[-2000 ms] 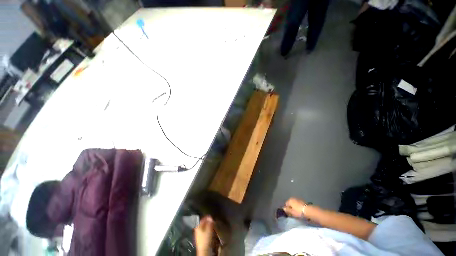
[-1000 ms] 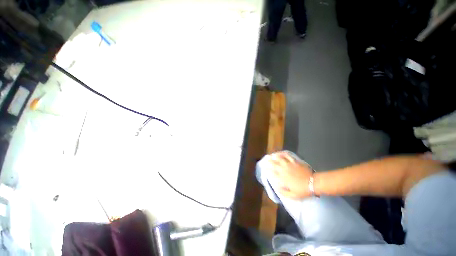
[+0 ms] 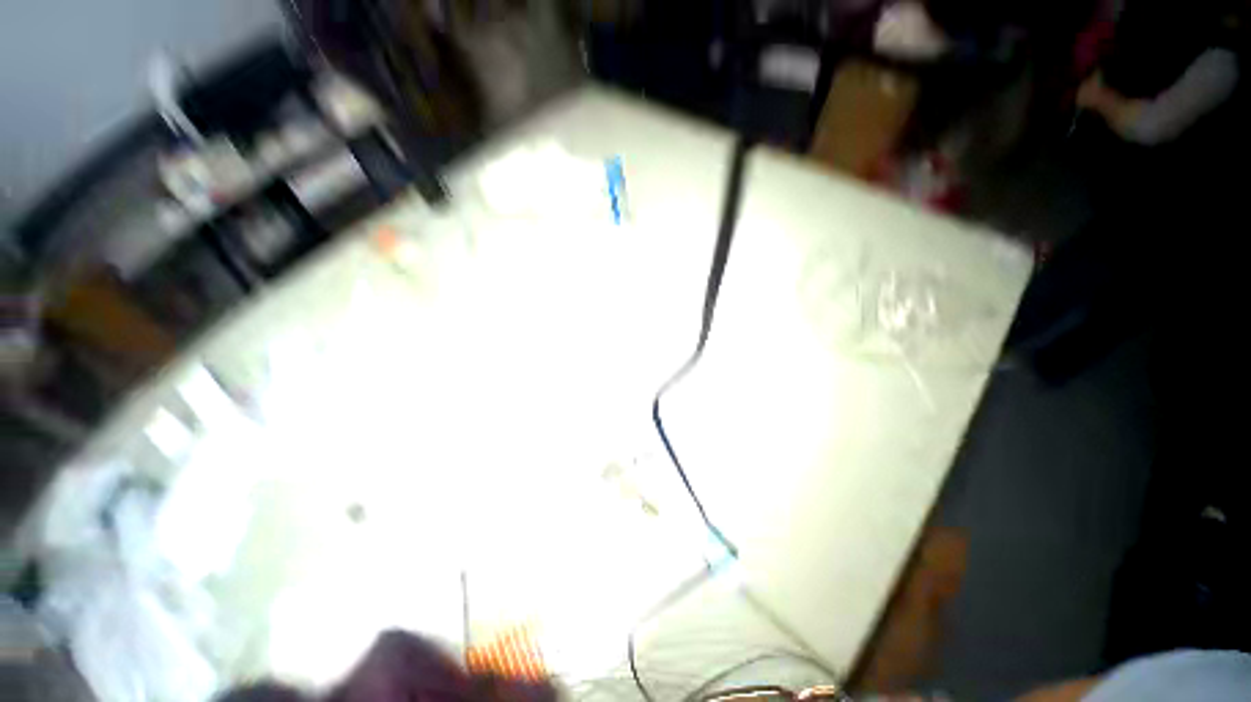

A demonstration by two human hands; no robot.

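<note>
The maroon puffer jacket (image 3: pixel 398 669) shows only as a dark edge at the bottom of the view. A black power cord (image 3: pixel 718 261) runs from the table's far side down the work table (image 3: pixel 878 453) and loops near its bottom edge. The hair dryer is not seen. A small orange-red striped piece (image 3: pixel 505 653) lies beside the jacket. Neither of my hands is visible; only a light blue sleeve and a bit of arm show at the bottom right edge. The picture is blurred and the table top is overexposed.
Crumpled clear polybags (image 3: pixel 117 590) lie at the left. A blue item (image 3: pixel 616 189) and a small orange item (image 3: pixel 388 241) lie toward the far side. Clear plastic (image 3: pixel 906 309) lies at the right. A person (image 3: pixel 1166 96) is at the upper right. A wooden board (image 3: pixel 933 603) is below the table's right edge.
The view has swung up and left across the table. My hand with the pale blue cloth and the hair dryer have left the picture. The jacket shows less.
</note>
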